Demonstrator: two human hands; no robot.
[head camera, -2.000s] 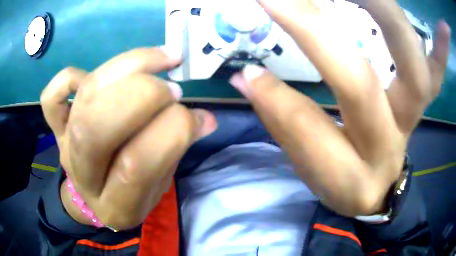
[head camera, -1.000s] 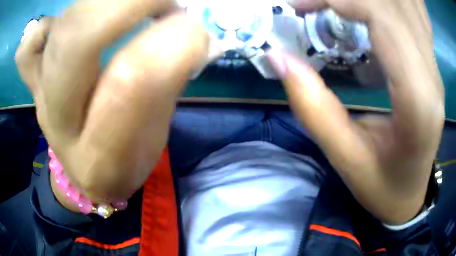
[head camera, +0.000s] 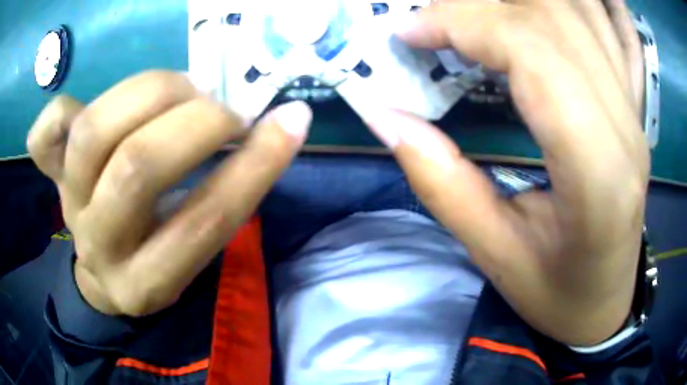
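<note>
The silver-white mounting plate (head camera: 407, 83) lies at the top centre, its upper side cut off by the frame edge. A round unit (head camera: 305, 26) with bluish reflections sits in its left opening. A dark lower-edge terminal (head camera: 305, 92) with tiny bright dots shows in the notch below. My left hand (head camera: 158, 180) is curled at the plate's lower left, thumb tip at this notch; whether it pinches anything is unclear. My right hand (head camera: 557, 143) grips the plate, thumb at the lower edge and fingers on top, covering much of its right part.
A loose round disc (head camera: 51, 59) with a black rim and white face lies on the blue-green bench (head camera: 143, 45) at the far left. Another pale slotted metal part (head camera: 649, 83) stands at the far right beyond my right hand. The bench's front edge curves below the plate.
The plate has shifted left. My left hand has uncovered its left end, and its thumb has come to the notch. My right thumb has moved slightly left and down, and my right fingers now lie over the plate.
</note>
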